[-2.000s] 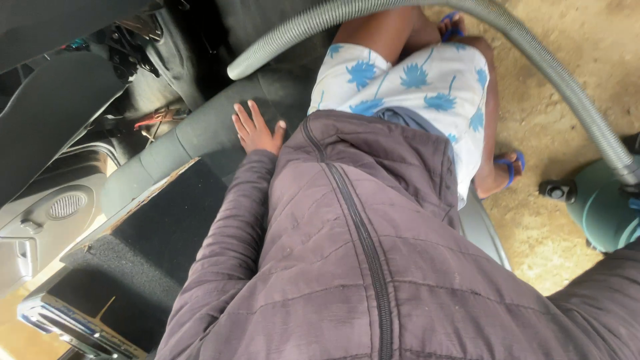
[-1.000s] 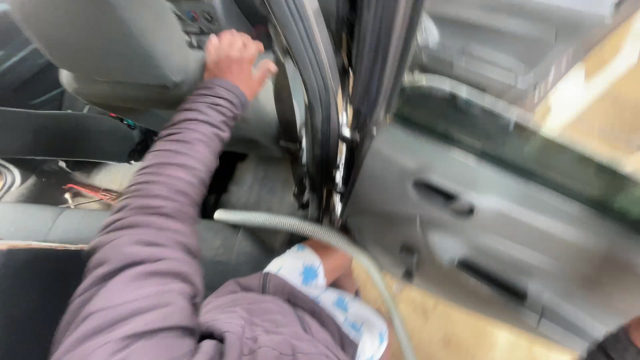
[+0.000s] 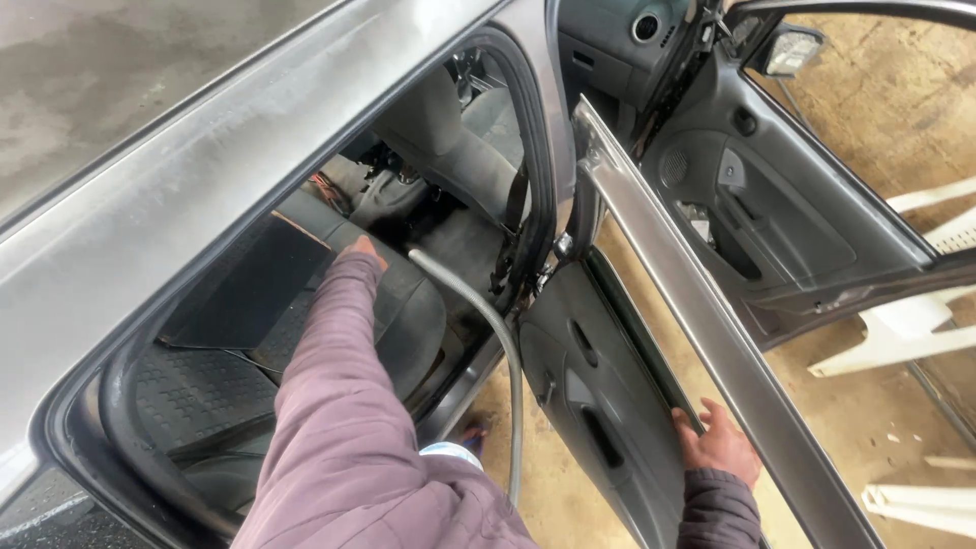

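Note:
My left hand [image 3: 364,250] reaches through the open rear doorway of a car, beside a black speaker box or panel [image 3: 248,282] on the rear seat [image 3: 396,305]; its fingers are mostly hidden and whether it grips anything does not show. A grey corrugated vacuum hose [image 3: 488,309] runs from the seat edge out of the doorway toward the ground. My right hand [image 3: 720,446] rests at the top edge of the rear door's trim panel [image 3: 602,396], by the window opening, fingers over the edge. Red wires [image 3: 328,191] lie between the seats.
The front door [image 3: 762,221] stands open with its side mirror [image 3: 793,52]. White plastic chairs [image 3: 907,328] are on the tan ground at the right. The car's roof edge [image 3: 229,145] crosses above my left arm, and the rear door's window frame [image 3: 686,297] slants across the right.
The view has swung far, from inside the doorway to above the car's side. My left hand has left the front seat's back for the rear seat. My right hand now shows on the rear door.

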